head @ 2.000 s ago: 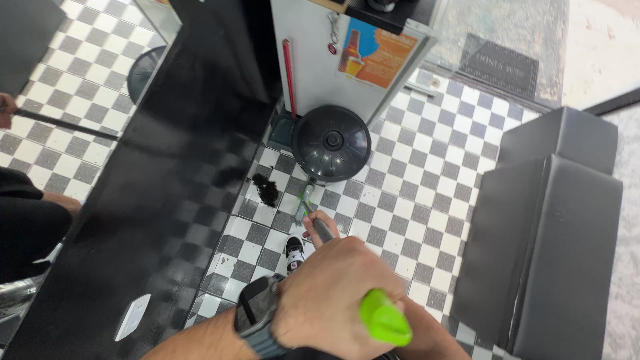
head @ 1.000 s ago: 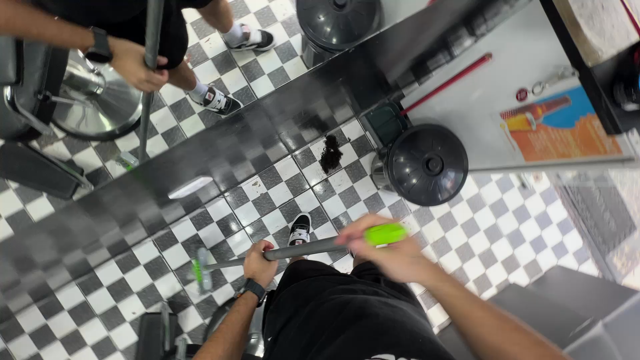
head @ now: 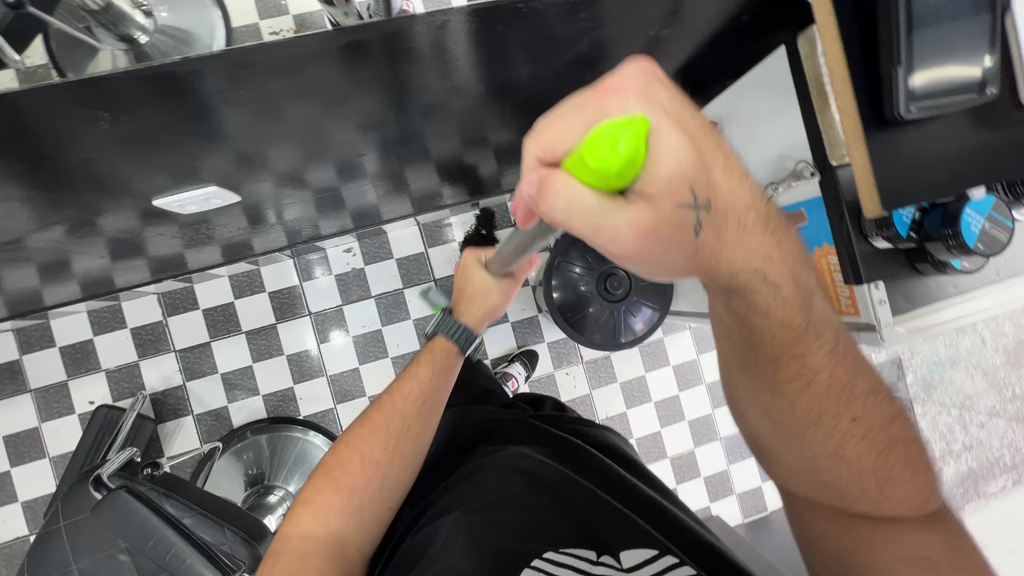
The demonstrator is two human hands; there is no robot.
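Both my hands hold a grey broom handle (head: 522,250) with a bright green end cap (head: 612,152). My right hand (head: 624,176) grips it near the cap, high and close to the camera. Lower down, my left hand (head: 485,290) is closed round the shaft, with a dark watch on its wrist. Most of the broom's head is hidden behind the left hand and wrist; a small grey and green part (head: 436,298) shows beside the watch. A pile of dark hair clippings (head: 480,229) lies on the checkered floor just beyond the left hand.
A bin with a round black lid (head: 614,292) stands right of the left hand. A glossy black panel (head: 320,120) runs along the floor's far side. A barber chair (head: 152,512) with a round metal base is at lower left. Shelves with black tubs (head: 972,224) stand at right.
The broom's head has moved from out at the left to close by my left wrist, nearer the clippings. My right hand has risen towards the camera. The view has shifted.
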